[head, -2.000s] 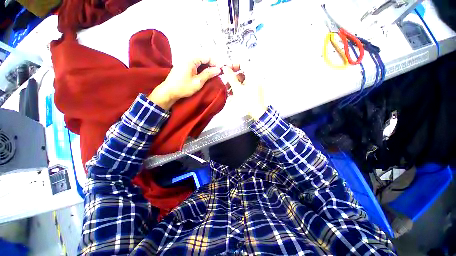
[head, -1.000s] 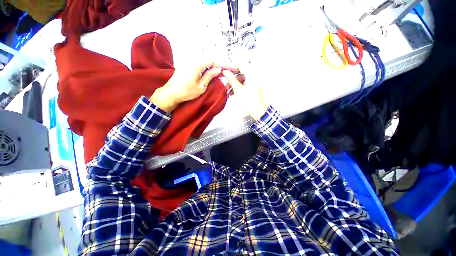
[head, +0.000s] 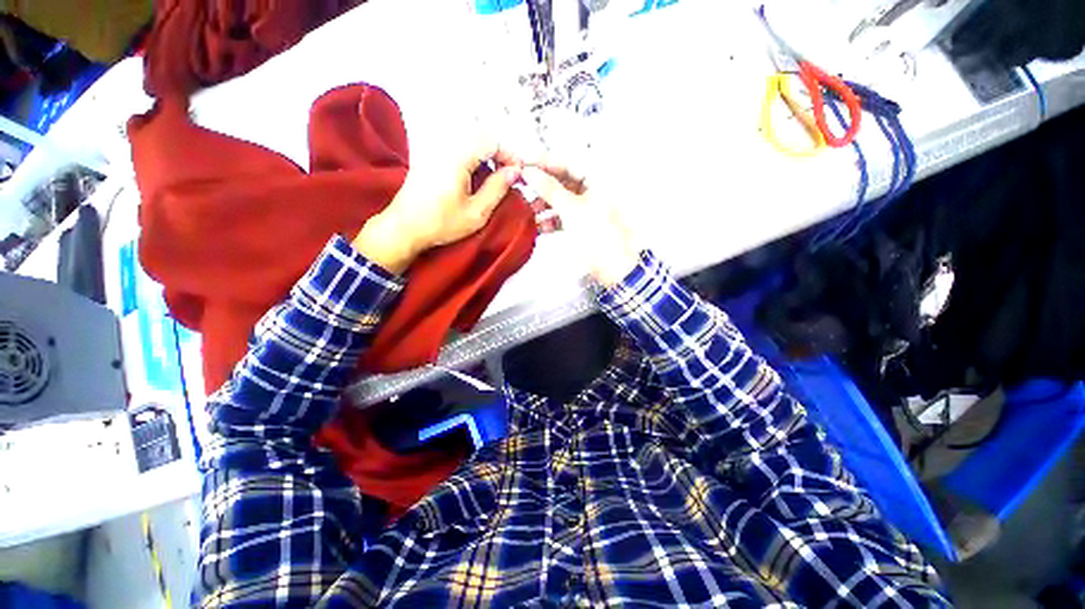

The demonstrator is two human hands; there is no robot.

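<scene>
The rust-red garment piece (head: 238,208) lies on the left of the white table and hangs over its front edge. My left hand (head: 446,205) rests on it and pinches its edge between thumb and fingertips. My right hand (head: 579,214) meets the left fingertips and pinches the same edge; it is partly washed out by glare. A small pale strip shows on the red cloth by the right fingers. The presser foot and needle area (head: 550,89) is just beyond my fingertips, not touching them.
Scissors (head: 821,110) with yellow and orange-red loops lie at the right, with dark blue cord (head: 875,167) hanging over the ruler-marked table edge (head: 964,140). Darker red cloth (head: 226,36) is at the back left. Blue bins (head: 851,416) and black garments (head: 952,286) are below.
The view has shifted slightly. Both hands stay together at the fabric edge, with small finger movements; the right fingers sit a little differently. The garment lies nearly the same.
</scene>
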